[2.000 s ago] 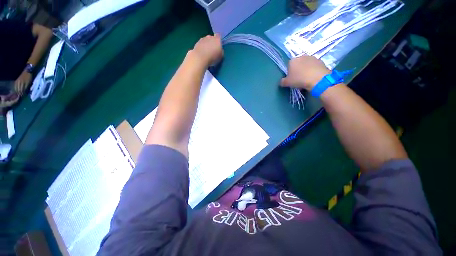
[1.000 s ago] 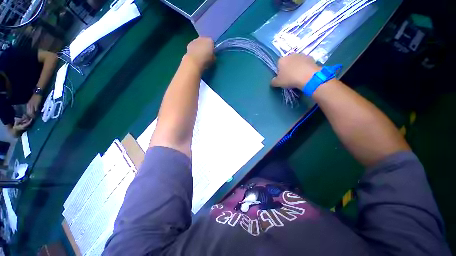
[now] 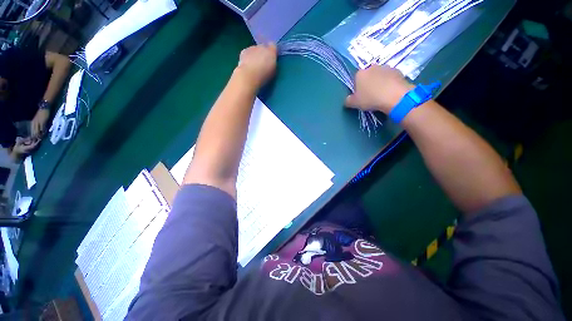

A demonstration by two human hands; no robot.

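A curved bundle of thin grey wires lies over the green bench between my hands. My left hand is closed around its left end; the fingers are partly hidden. My right hand grips the bundle near its other end, and the loose wire tips stick out below it. A blue strap is on my right wrist. White label sheets lie under and beside my left forearm.
A clear bag with white strips lies beyond my right hand. A grey bin stands behind my left hand. Printed sheets lie on cardboard at left. A blue coiled cord hangs at the bench edge. Another person's arm is across the bench.
Both hands keep their hold on the wire bundle. The wires between them look more spread out than before. The camera view has shifted slightly.
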